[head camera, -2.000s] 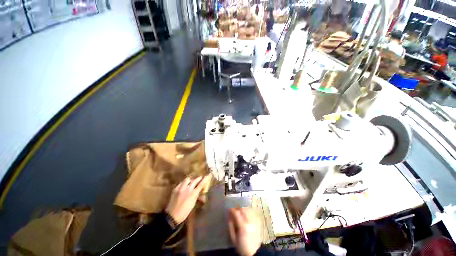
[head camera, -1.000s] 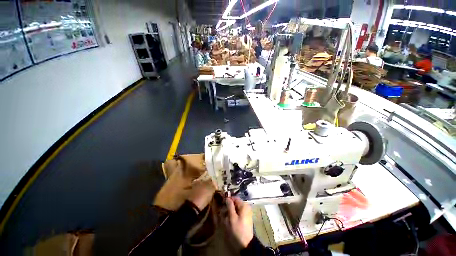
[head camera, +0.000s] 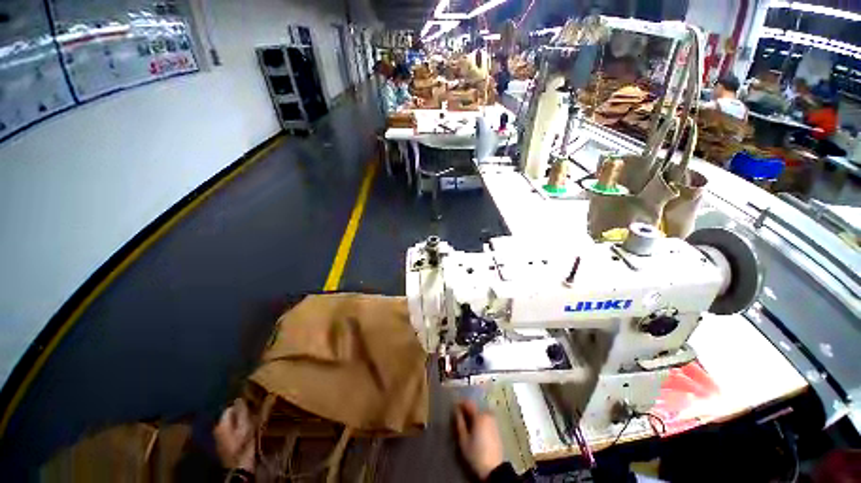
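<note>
A brown bag body (head camera: 354, 363) lies left of the sewing machine, its right edge beside the machine head's left end. Narrow brown straps (head camera: 338, 453) hang from its near side. My left hand (head camera: 236, 436) is at the bag's lower left edge, dim and blurred; its grip is unclear. My right hand (head camera: 480, 439) is on the dark board below the needle area, apart from the bag, with nothing visible in it. The white JUKI machine (head camera: 557, 292) has its dark presser foot parts (head camera: 475, 330) under its left end.
More brown bags (head camera: 113, 455) lie at the lower left. Thread cones (head camera: 609, 174) stand behind the machine. The dark handwheel (head camera: 738, 271) is at its right end. A red translucent sheet (head camera: 687, 396) lies on the bed's right part. A yellow-lined walkway (head camera: 351, 226) runs beyond.
My left hand has moved from beside the needle to the lower left. The bag now lies spread out left of the head. My right hand has moved down and right, away from the foot.
</note>
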